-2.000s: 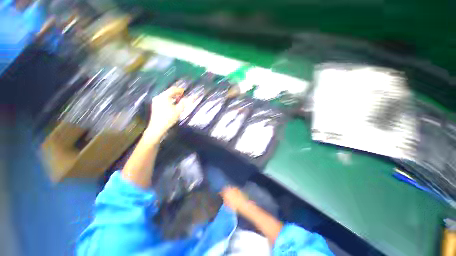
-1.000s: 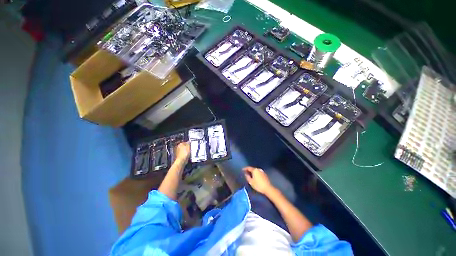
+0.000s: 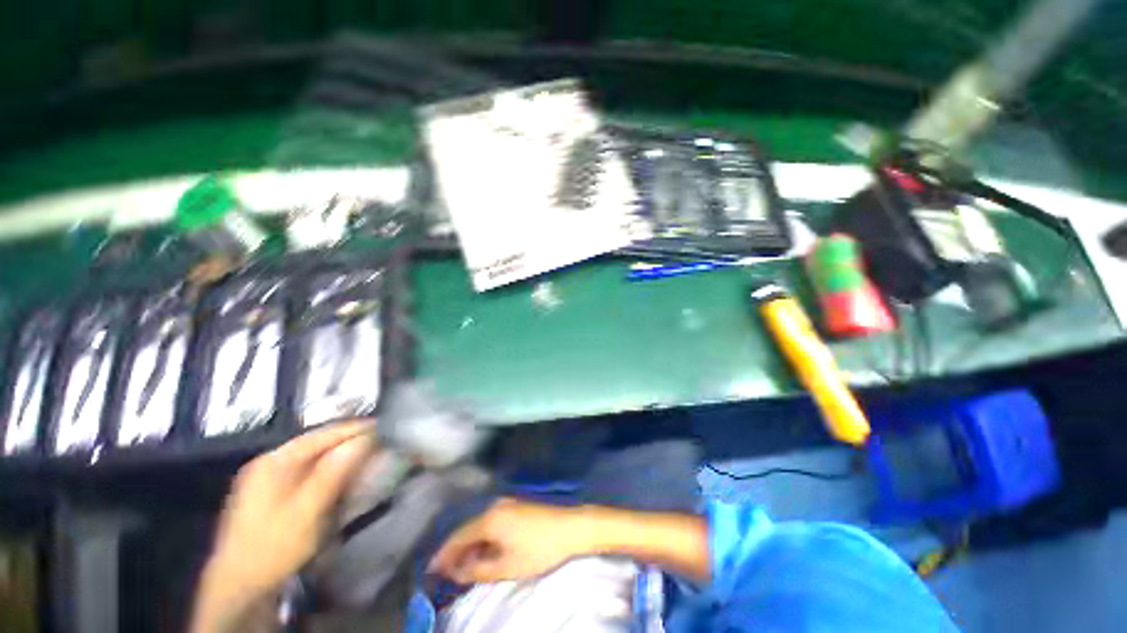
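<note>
The picture is blurred. My left hand (image 3: 287,501) is at the bench's front edge, just below the black phone tray (image 3: 398,334). A grey blurred shape (image 3: 426,427) lies against its fingertips; I cannot tell what it is or whether the hand grips it. My right hand (image 3: 513,540) is low in front of my body with its fingers curled; no object shows clearly in it. Several silvery phone bodies (image 3: 340,365) with black flex strips stand in a row in the tray.
The cream-white parts sheet (image 3: 525,186) leans on another black tray (image 3: 711,198). A blue pen-like tool (image 3: 674,268), yellow electric screwdriver (image 3: 810,365), red-green roll (image 3: 850,287) and black box (image 3: 892,241) are at right. A green-rimmed spool (image 3: 213,213) is behind the phone tray. A blue object (image 3: 1007,451) is below the edge.
The view has swung right. My left hand has left the lower tray of phones and is at the bench edge. My right hand has come closer to my left hand.
</note>
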